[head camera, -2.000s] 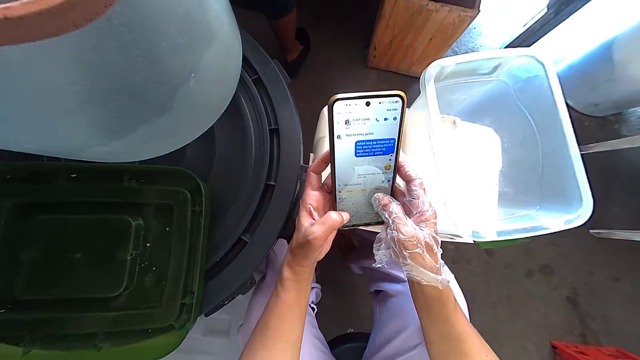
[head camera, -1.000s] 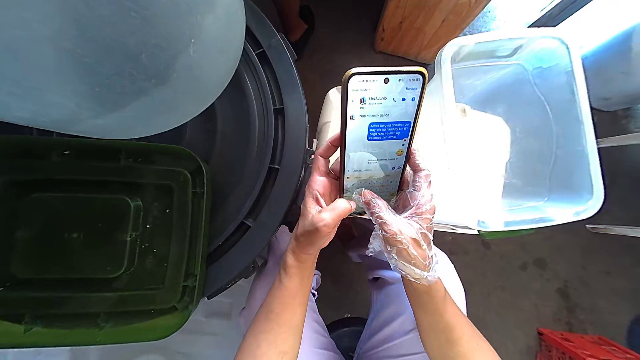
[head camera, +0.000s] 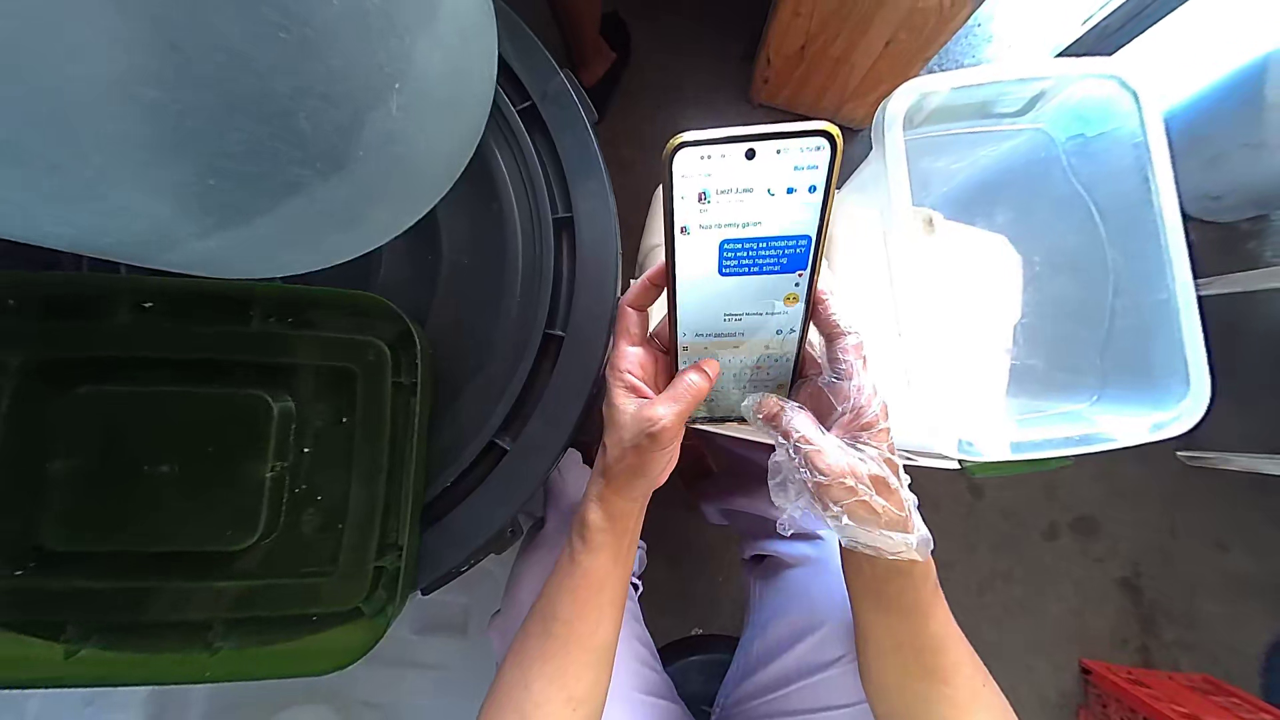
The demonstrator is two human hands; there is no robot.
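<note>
A smartphone (head camera: 750,270) in a yellow-edged case is held upright in both hands at the centre of the view. Its lit screen shows a chat with an on-screen keyboard. My left hand (head camera: 650,400), bare, grips the lower left side, its thumb over the keyboard. My right hand (head camera: 845,450), in a clear plastic disposable glove, holds the lower right side, its thumb near the bottom corner. The fingers behind the phone are partly hidden. Just right of the phone stands a translucent plastic container (head camera: 1100,260) with white contents or a white object in bright glare.
At left are a dark green plastic lid (head camera: 160,470), a large round black lid (head camera: 570,250) and a frosted rounded vessel (head camera: 240,120). A wooden box (head camera: 860,50) stands beyond, near another person's foot (head camera: 590,55). A red plastic crate (head camera: 1170,690) is at bottom right.
Text now stands in the message entry line. My left thumb has moved up onto the keyboard, and my right thumb has moved off the screen toward its lower corner. Both hands still hold the phone.
</note>
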